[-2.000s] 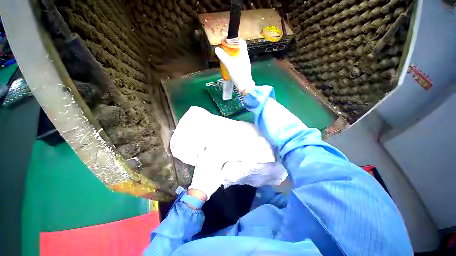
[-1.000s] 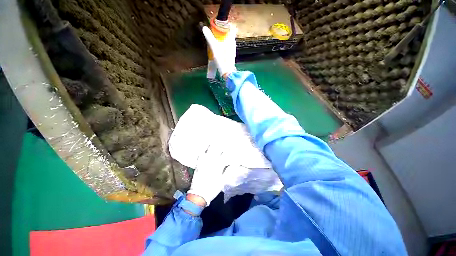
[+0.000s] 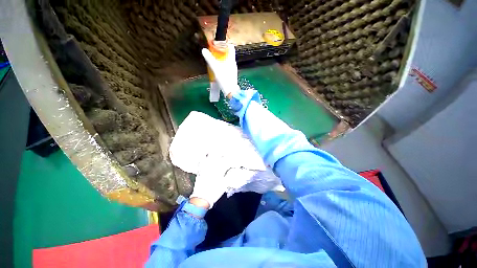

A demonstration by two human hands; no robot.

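Observation:
My right hand [image 3: 225, 69], in a white glove, is closed around the orange grip of an air gun [image 3: 214, 90]. The gun hangs from a black hose, and its pale tip points down over a circuit board [image 3: 226, 109]. The board lies on the booth's green mat, partly hidden by my right sleeve and the white bundle. My left hand [image 3: 211, 180], also white-gloved, rests on the large crumpled white bundle [image 3: 214, 140] at the booth's front edge. Whether its fingers grip the bundle is hard to tell, white on white.
Brown bumpy foam [image 3: 350, 57] lines the booth. A tan-topped box [image 3: 243, 26] with a yellow round label stands at the rear. The booth's pale curved rim [image 3: 63, 118] is at left, beside a green bench [image 3: 68, 193] with a red mat [image 3: 104, 250].
The air gun and my right hand have moved relative to the board, whose right part now shows beyond my cuff. My left hand stays on the bundle. The whole view has shifted slightly.

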